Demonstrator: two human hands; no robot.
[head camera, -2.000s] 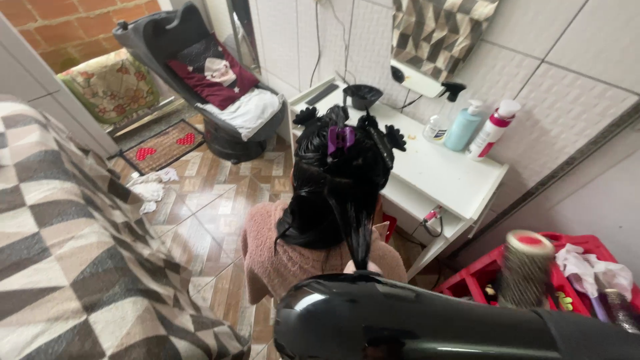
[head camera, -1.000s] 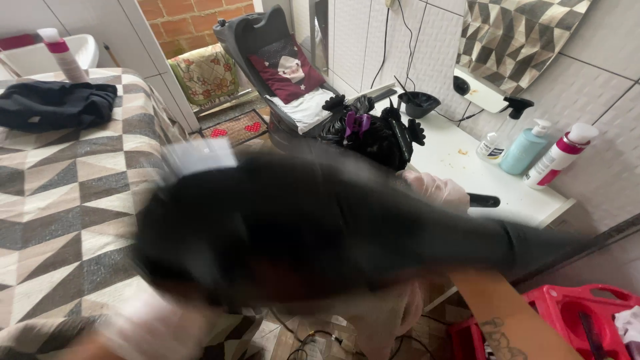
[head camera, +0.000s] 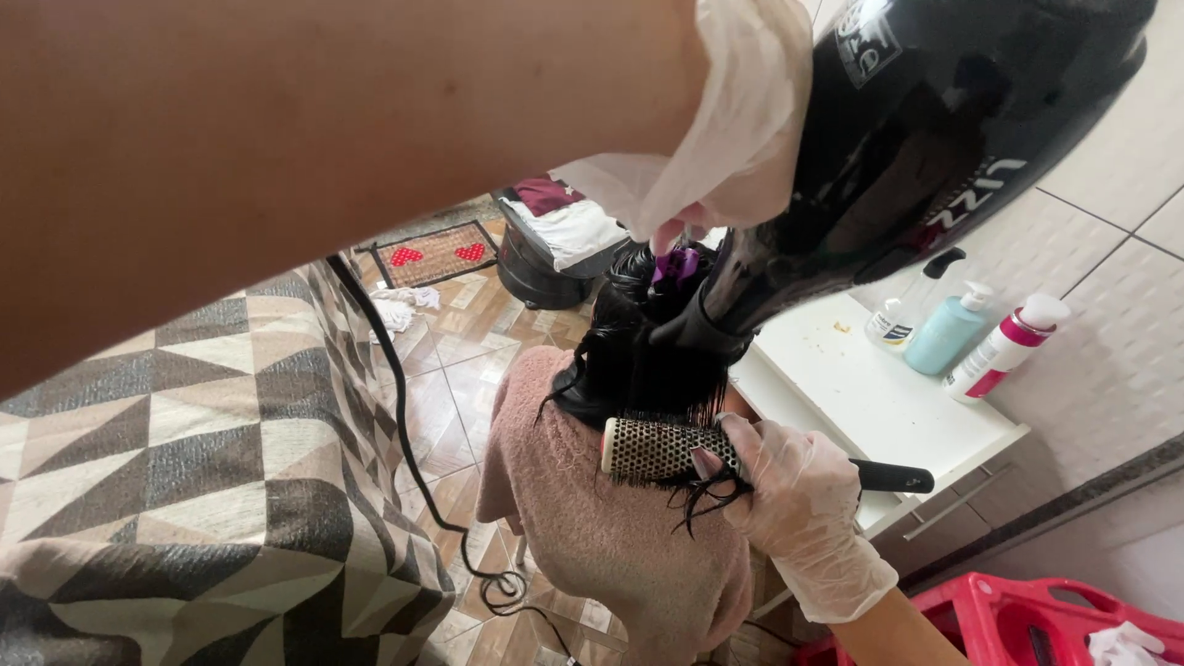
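A black hair dryer (head camera: 906, 157) fills the upper right, its nozzle angled down at the black wet hair (head camera: 638, 370) of a seated person. My left hand (head camera: 740, 139), in a translucent glove, is at the dryer's side; its fingers are largely hidden, and a handle is not visible. My gloved right hand (head camera: 800, 499) grips a round hairbrush (head camera: 671, 450) at the barrel's end, the black handle sticking out to the right. Strands of hair lie on the barrel and hang past my fingers. A purple hair clip (head camera: 675, 265) sits on the head. A pink towel (head camera: 601, 518) covers the shoulders.
Several bottles (head camera: 948, 333) stand on the white table (head camera: 860, 388) to the right. A red plastic cart (head camera: 990, 610) is at lower right. A black cord (head camera: 407, 444) hangs to the tiled floor beside a patterned cloth (head camera: 213, 435). A black chair (head camera: 546, 268) stands beyond.
The dryer has swung from across the lower view to the upper right, nozzle now at the hair. The round brush now shows in my right hand, against the hair. The view has shifted.
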